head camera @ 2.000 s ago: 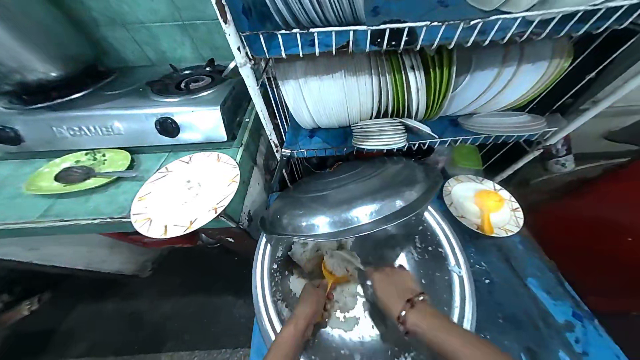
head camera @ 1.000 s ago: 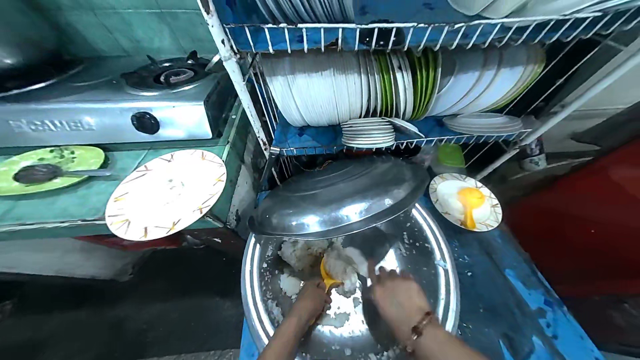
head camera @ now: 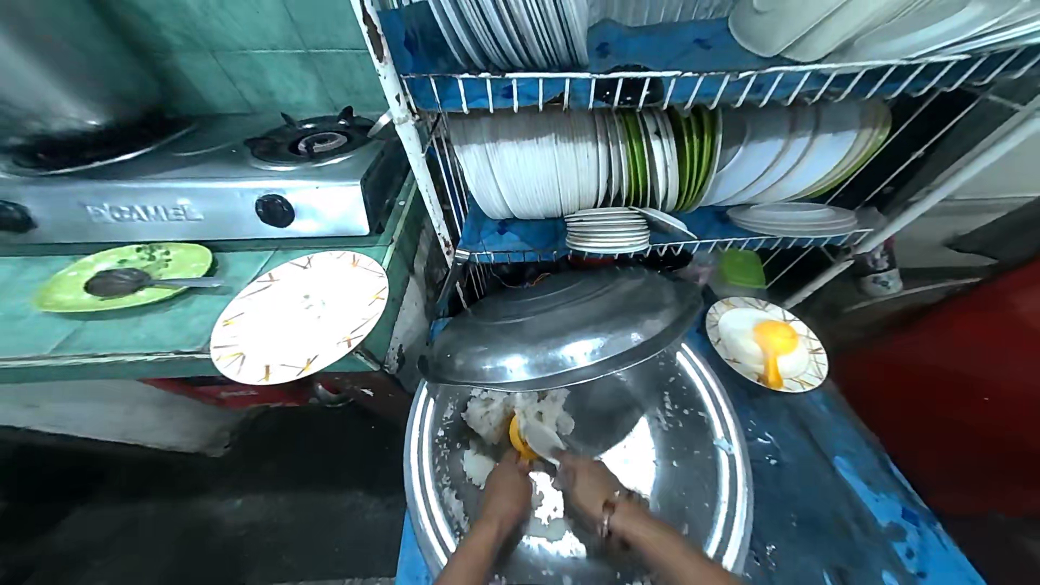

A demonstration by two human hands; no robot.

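Observation:
White cooked rice (head camera: 487, 414) lies in a large shiny metal basin (head camera: 735, 487), mostly toward its back left. My left hand (head camera: 509, 485) grips a small yellow-orange scoop (head camera: 520, 439), partly hidden by rice and fingers. In my right hand (head camera: 587, 483), which wears a bracelet at the wrist, is a pale serving spoon (head camera: 540, 436); it meets the scoop over the rice. A domed metal lid (head camera: 561, 325) leans across the back of the basin.
Right of the basin, a patterned plate (head camera: 723, 325) holds another yellow-orange scoop (head camera: 773, 349). A wire dish rack (head camera: 691, 77) full of plates stands behind. At left are an oval patterned plate (head camera: 301, 317), a green plate holding a ladle (head camera: 118, 282), and a gas stove (head camera: 187, 211).
The spoon in my right hand has shifted against the scoop in my left hand. Both hands stay low over the rice, and the lid has kept its place.

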